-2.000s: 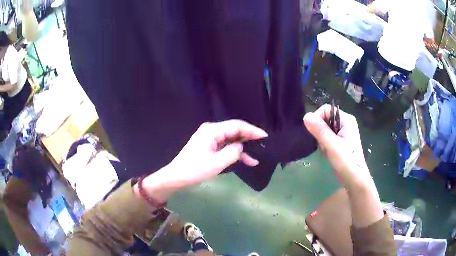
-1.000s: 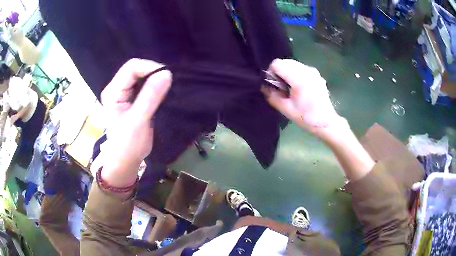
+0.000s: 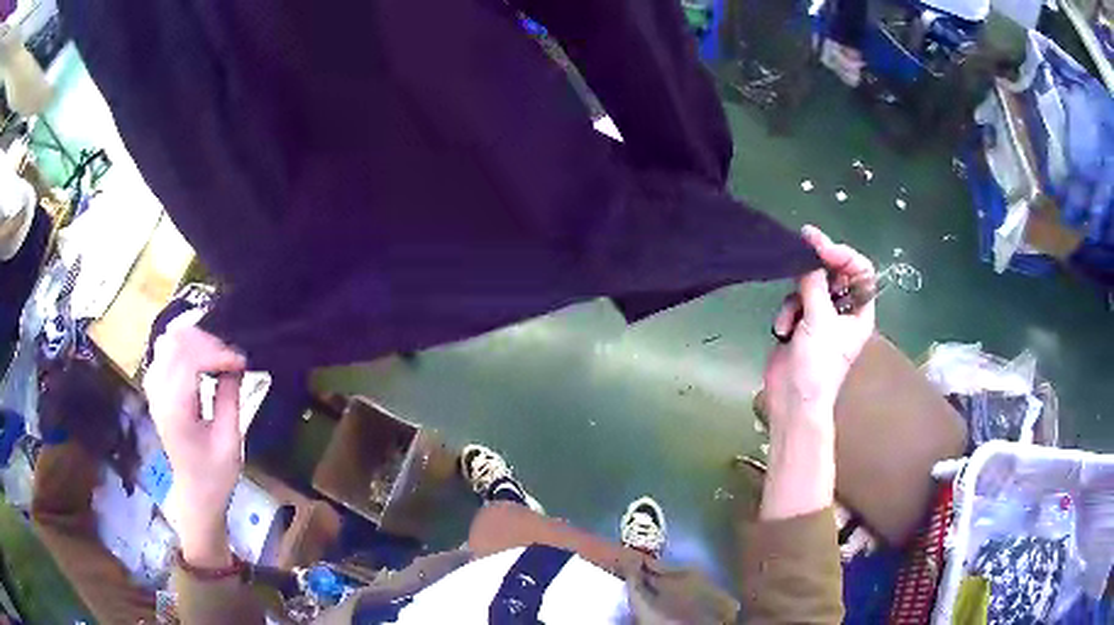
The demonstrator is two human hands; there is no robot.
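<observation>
A dark purple-black garment point(image 3: 403, 183) hangs in front of me and fills the upper left and middle. Its lower edge is stretched between my hands. My left hand point(image 3: 202, 403) pinches the lower left part of the cloth. My right hand point(image 3: 825, 311) pinches a pulled-out corner of the hem at the right. Small dark snips point(image 3: 855, 297) lie in the fingers of my right hand. A gap in the cloth shows near the top.
A brown padded stool point(image 3: 886, 433) and a white basket point(image 3: 1014, 470) of patterned cloth stand at the lower right. An open carton point(image 3: 367, 458) stands on the green floor point(image 3: 599, 403) at the lower left. Blue cloth and a carton are at the right.
My hands have moved apart, the left down and left, the right to the right and down. The bunched hem is now spread into a long edge between them.
</observation>
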